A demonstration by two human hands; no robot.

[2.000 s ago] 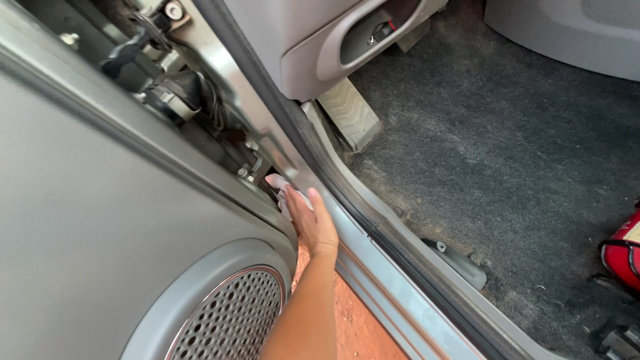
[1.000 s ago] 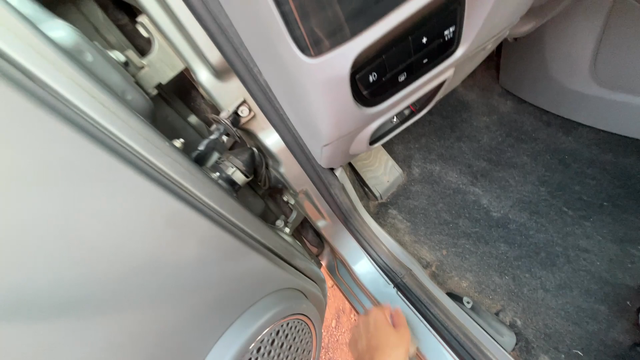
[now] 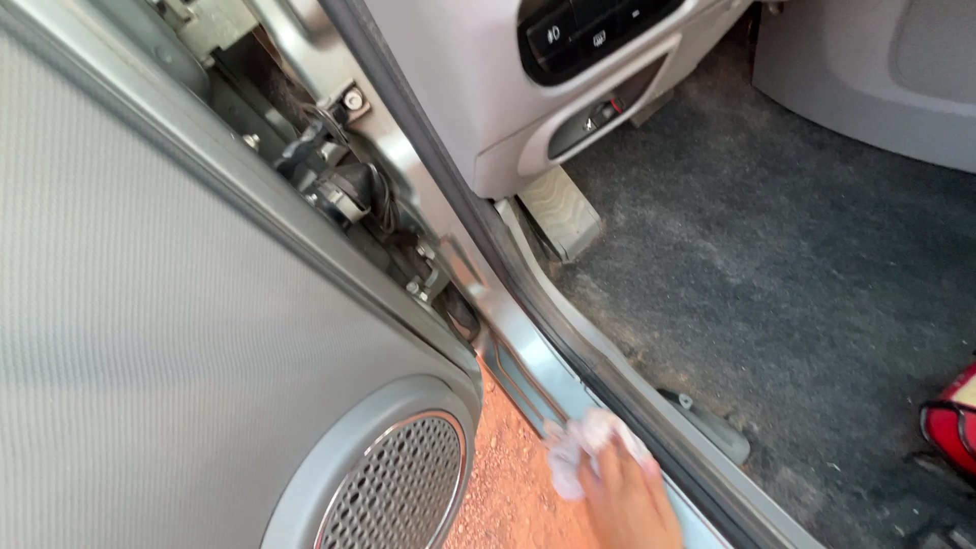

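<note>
My left hand (image 3: 633, 499) is at the bottom, right of centre, its fingers closed on a crumpled whitish cloth (image 3: 568, 457). The cloth lies against the silver-blue metal door sill (image 3: 537, 362) of a car, beside the black rubber door seal (image 3: 526, 293). The hand is slightly blurred and its wrist is cut off by the bottom edge. My right hand is out of view.
The open door's grey inner panel (image 3: 168, 305), with a round speaker grille (image 3: 400, 480), fills the left. Door hinge parts (image 3: 343, 194) sit in the gap. Inside are a footrest (image 3: 560, 210), dark carpet (image 3: 724, 267), a grey lever (image 3: 709, 427) and a red object (image 3: 953, 419). Reddish ground (image 3: 507, 465) shows below.
Two seconds ago my left hand was with the cloth at the sill's front end by the lower hinge. It is now farther back along the sill. The view has shifted.
</note>
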